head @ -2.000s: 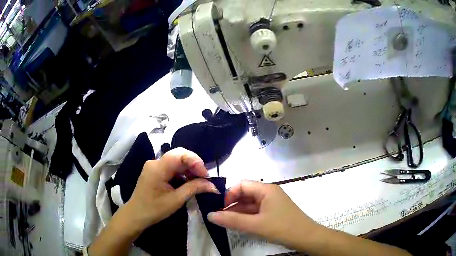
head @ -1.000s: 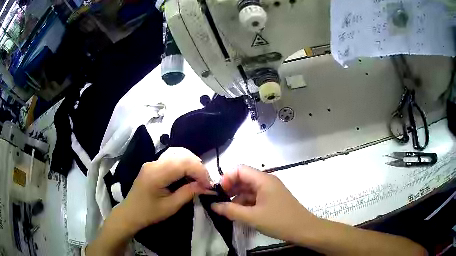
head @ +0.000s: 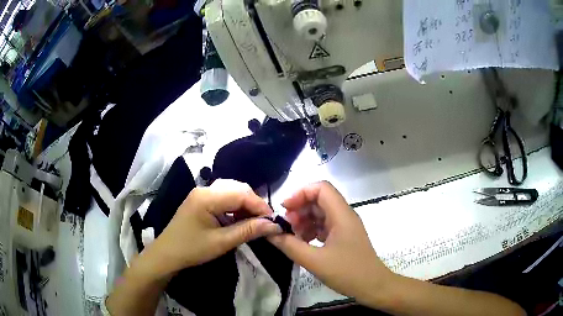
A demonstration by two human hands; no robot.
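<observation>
My left hand (head: 216, 225) pinches the upper end of a dark strip (head: 283, 224) between thumb and fingertips, in front of the sewing machine. My right hand (head: 321, 231) is at the strip's right side, fingers curled and apart, its thumb near or touching the strip; contact is hard to tell. Dark garment fabric (head: 207, 281) and white fabric (head: 255, 287) hang below my hands. Another dark fabric piece (head: 256, 154) lies by the presser foot and needle (head: 313, 137), with a thin dark cord running from it towards my fingertips.
The cream machine head (head: 247, 55) stands ahead, with a dark green tube (head: 214, 86) at its left. Scissors (head: 505, 148) and thread snips (head: 506, 196) lie right. A paper note (head: 481, 37) is on the arm. Dark fabric (head: 145, 92) covers the left back; another machine (head: 25, 216) stands left.
The view has shifted, so the machine sits higher in the picture. My right fingers have risen and spread from the strip. The strip's end is now folded small at my left fingertips.
</observation>
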